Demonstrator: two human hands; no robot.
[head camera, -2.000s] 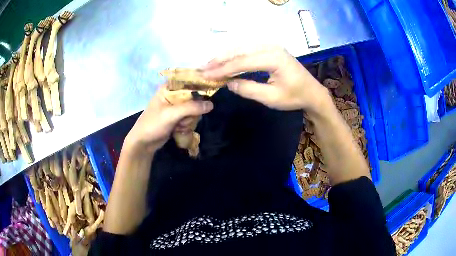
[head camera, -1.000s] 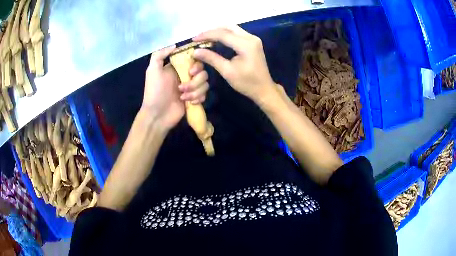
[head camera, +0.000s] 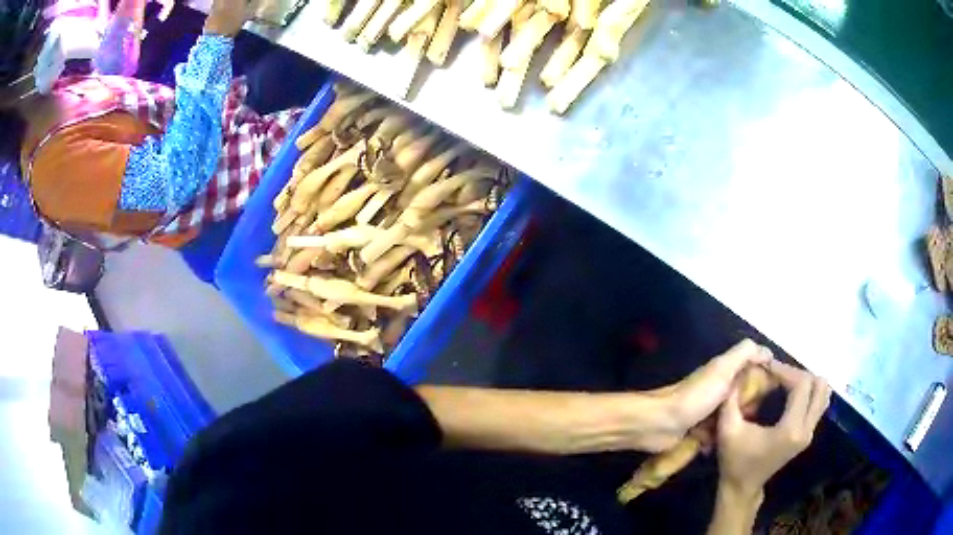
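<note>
A tan limb part (head camera: 664, 469) is held in both hands at the lower right, over the dark clothing near the bench edge. My left hand (head camera: 721, 389) is wrapped around its upper part. My right hand (head camera: 773, 423) is closed on the same end, with fingers curled over it. The upper end of the limb is mostly hidden by the fingers, and I cannot tell whether a sole plate is on it.
A blue crate of limbs (head camera: 366, 225) stands left of centre. Several limbs (head camera: 596, 47) lie on the metal bench (head camera: 711, 157). A white stick (head camera: 925, 416) and brown plates (head camera: 940, 251) lie at right. A person (head camera: 157, 157) is at upper left.
The view has swung to the left, bringing the person and crate of limbs further in. The held limb and both hands now show at the lower right. My right hand has closed around the limb's upper end.
</note>
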